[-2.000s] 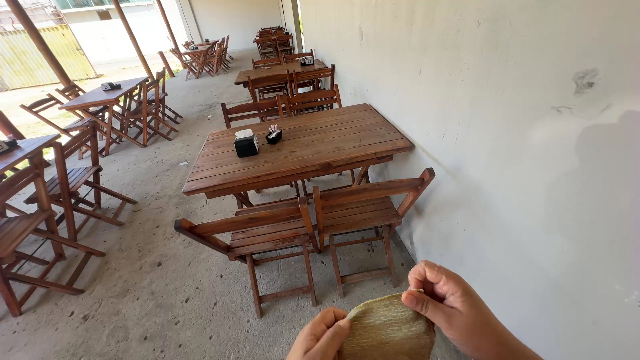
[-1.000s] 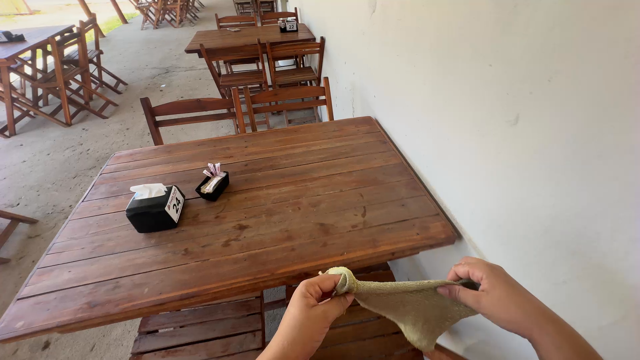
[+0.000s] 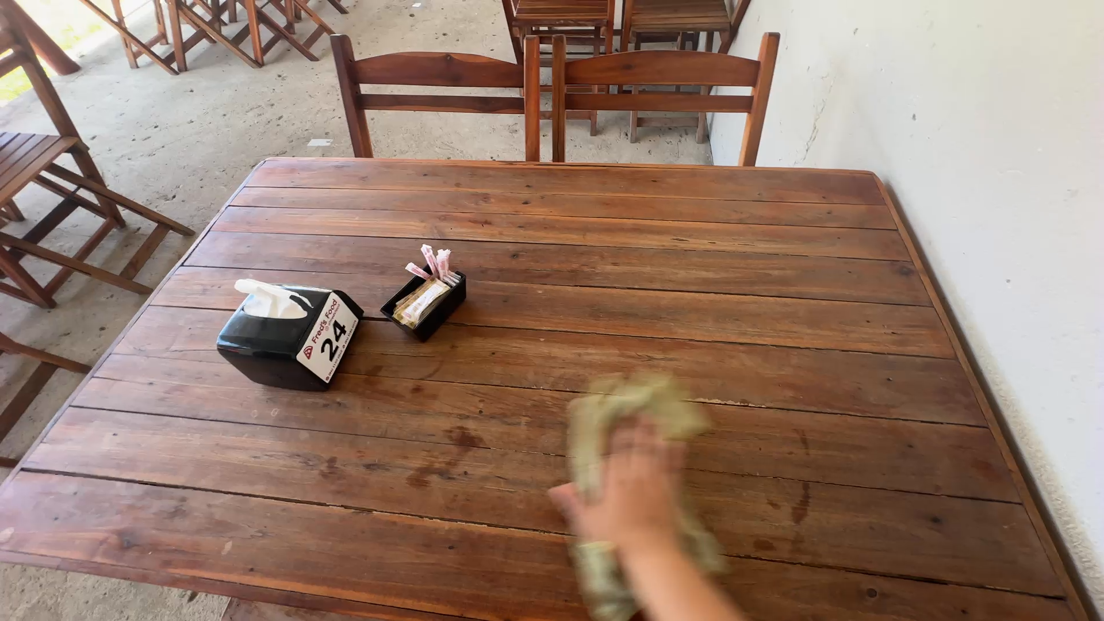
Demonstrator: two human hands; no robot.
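My right hand (image 3: 634, 487) lies palm down on a greenish-yellow cloth (image 3: 642, 397), pressing it against the slatted wooden table (image 3: 535, 345) right of the middle of its near half. Both hand and cloth are motion-blurred. Dark damp-looking marks show on the planks on either side of the cloth. To the left stands a black napkin dispenser (image 3: 267, 341) with a white tissue sticking out and a printed card on its side. Beside it, not touching, is a small black holder (image 3: 431, 310) filled with packets. My left hand is out of view.
Two wooden chair backs (image 3: 440, 82) (image 3: 660, 82) rise behind the far edge. A pale wall (image 3: 975, 155) runs along the table's right side. More wooden folding chairs (image 3: 52, 181) stand on the concrete floor (image 3: 241, 112) at the left and beyond.
The cloth, held up between both hands before, is now on the tabletop under my right hand. My left hand has left the view. The view has moved in closer over the table.
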